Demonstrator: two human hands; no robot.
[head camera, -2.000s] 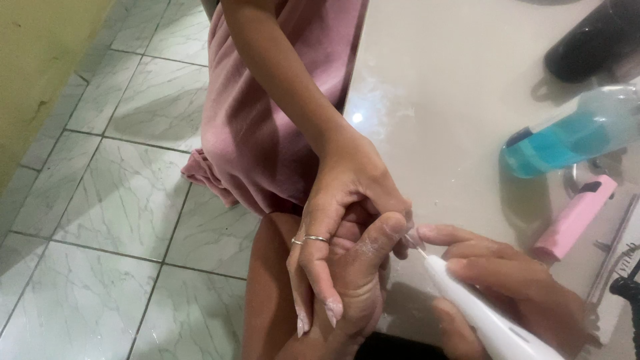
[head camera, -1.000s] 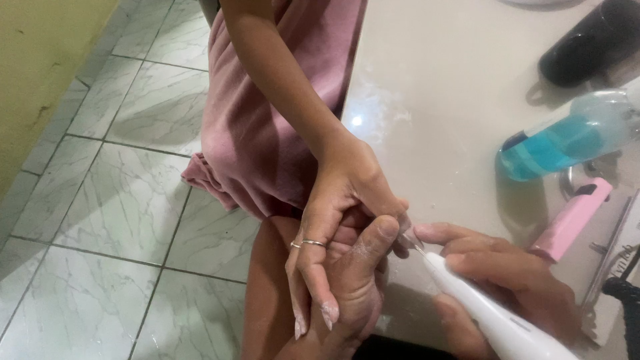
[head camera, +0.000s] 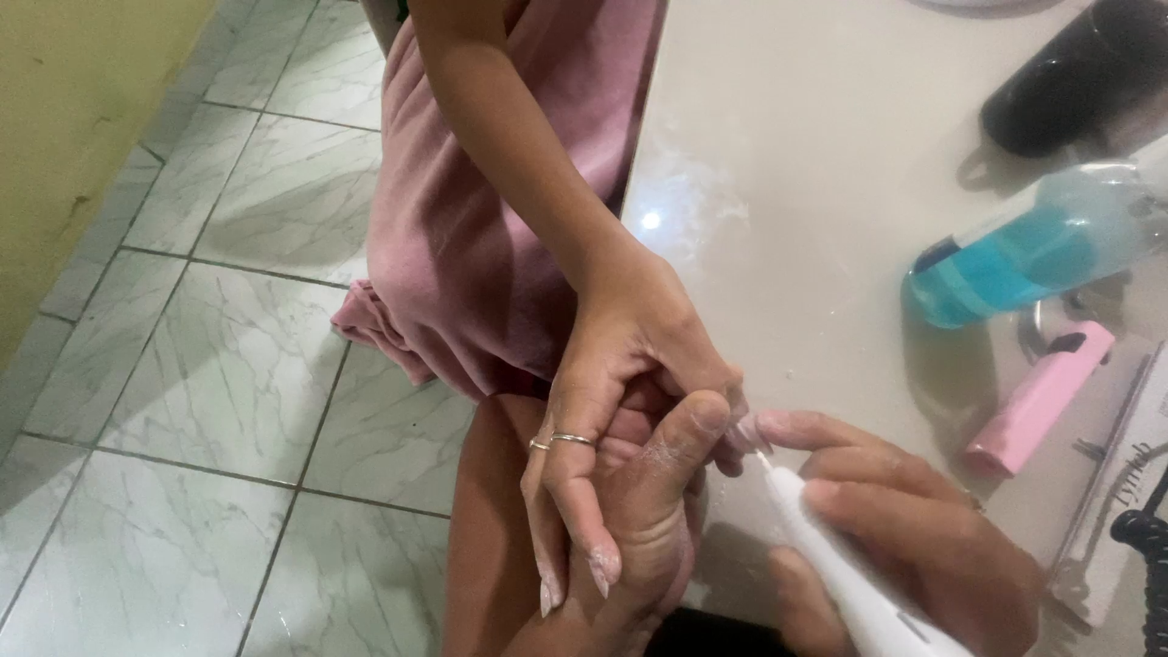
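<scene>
My left hand (head camera: 652, 511), with white dust on its thumb, holds the fingers of another person's hand (head camera: 630, 328) from below. That hand wears thin rings, and its long nails are dusty. My right hand (head camera: 912, 520) grips a white handheld electric nail file (head camera: 844, 566). The thin tip of the tool is at a fingernail (head camera: 748, 433) of the other person's hand, beside my right index fingertip. Whether the tip touches the nail cannot be told.
On the glossy pale table (head camera: 766, 201) lie a clear bottle of blue liquid (head camera: 1022, 255), a dark cylindrical container (head camera: 1077, 78), a pink lighter-like object (head camera: 1040, 401), a flat white item with writing (head camera: 1113, 493) and a black coiled cord (head camera: 1141, 529). Pink cloth (head camera: 456, 201) drapes beside the table.
</scene>
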